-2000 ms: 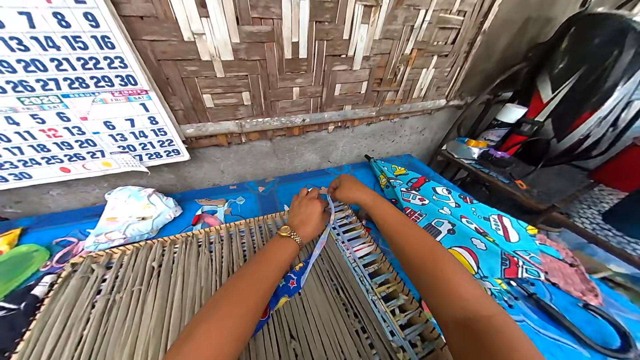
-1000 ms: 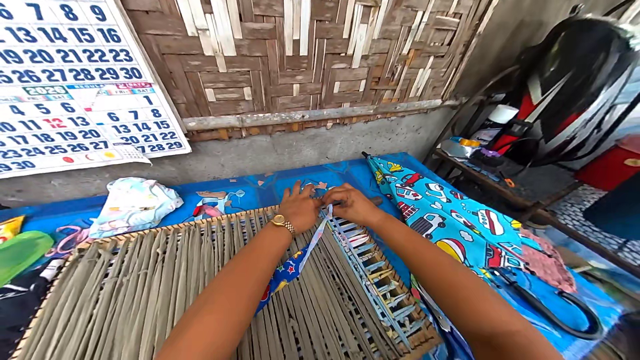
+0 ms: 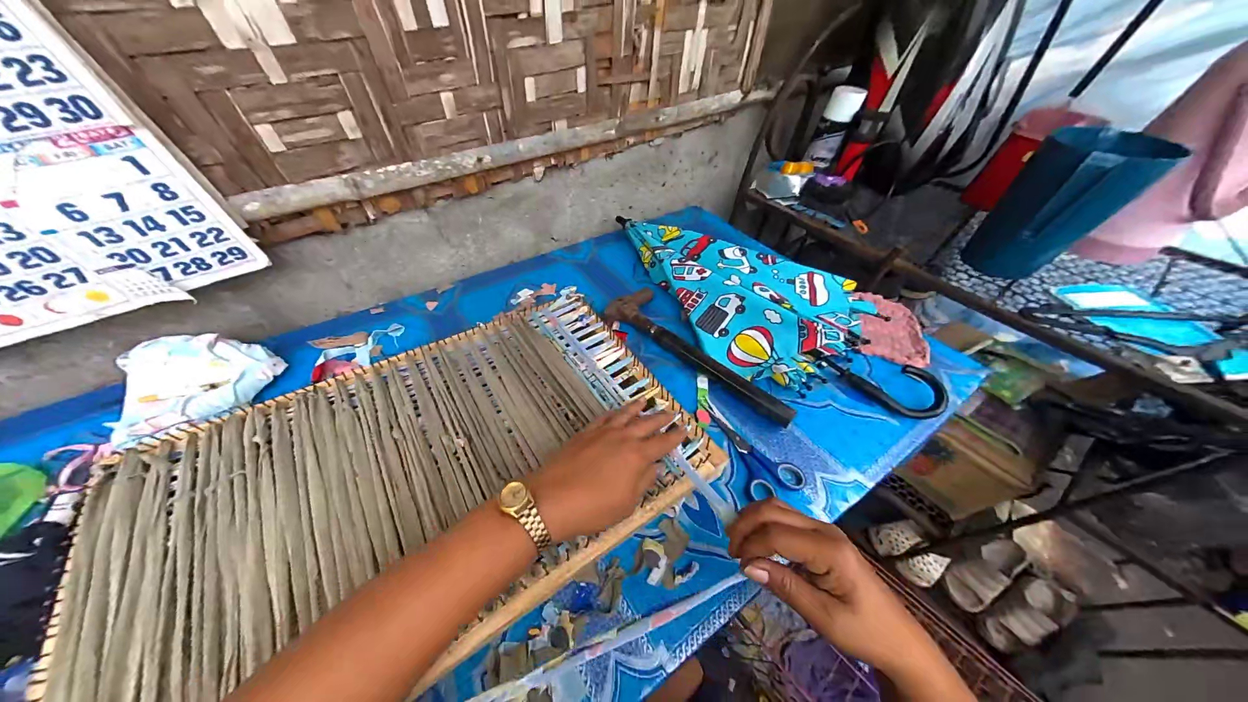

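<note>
A wooden frame (image 3: 575,570) edged with nails lies on the table, strung with grey-brown fabric strips (image 3: 322,478). Pale patterned strips (image 3: 585,346) cross its right end. My left hand (image 3: 609,468), below a gold wristwatch (image 3: 524,512), rests flat with spread fingers on the strips near the frame's right corner. Off that corner, my right hand (image 3: 799,561) pinches a light fabric strip (image 3: 663,616) between thumb and fingers; it runs to the frame and also trails down to the lower left. A hammer (image 3: 702,361) and blue-handled scissors (image 3: 765,468) lie right of the frame.
The blue-covered table (image 3: 848,458) also holds a folded turquoise umbrella (image 3: 741,302), a pink cloth (image 3: 892,331), a white bundle (image 3: 195,380) and fabric scraps (image 3: 668,556). Behind are a woven wall (image 3: 468,78) and a calendar (image 3: 117,195). A dark rail (image 3: 1033,322) runs along the right.
Both hands have moved from the frame's far edge to its near right corner. My right hand is now off the frame with the strip. The view has swung right; hammer and scissors now show.
</note>
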